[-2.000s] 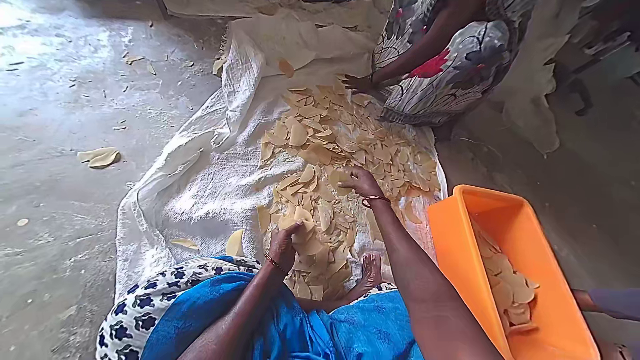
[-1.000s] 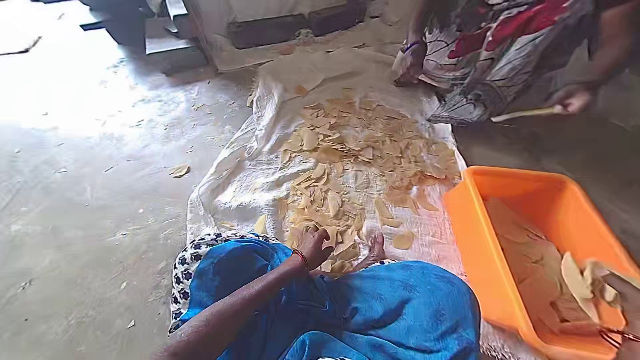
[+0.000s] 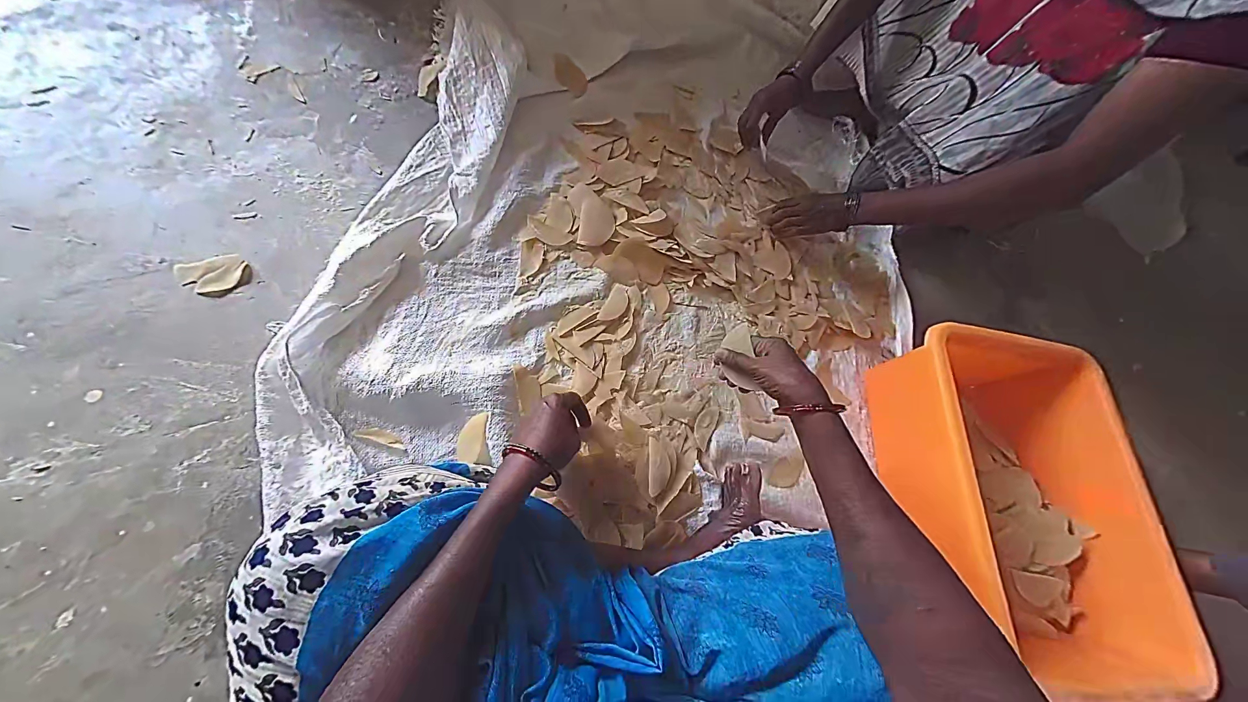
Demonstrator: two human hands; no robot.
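Many thin, pale tan flat pieces [image 3: 663,224], some rounded and some cut, lie heaped on a white woven sheet [image 3: 390,341]. My left hand [image 3: 554,429] is at the near left side of the heap, back upward; its fingers are partly hidden, so whether it holds a piece cannot be told. My right hand [image 3: 770,372] is raised over the heap's right side, its fingers closed on a small pale piece [image 3: 738,341]. A bangle circles each wrist. To the right of my forearm stands an orange plastic tub [image 3: 907,419] with similar flat pieces [image 3: 1038,531] in its bottom.
Another person's two hands [image 3: 804,214] reach into the heap's far right side. My bare foot [image 3: 739,497] rests on the sheet between my hands. A few flat pieces [image 3: 214,275] and scattered scraps lie on the grey floor [image 3: 146,390] at the left.
My right hand has moved from the orange tub back over the heap. The other person's hands are now both at the heap; a second ago one held a thin stick-like thing. The view has shifted.
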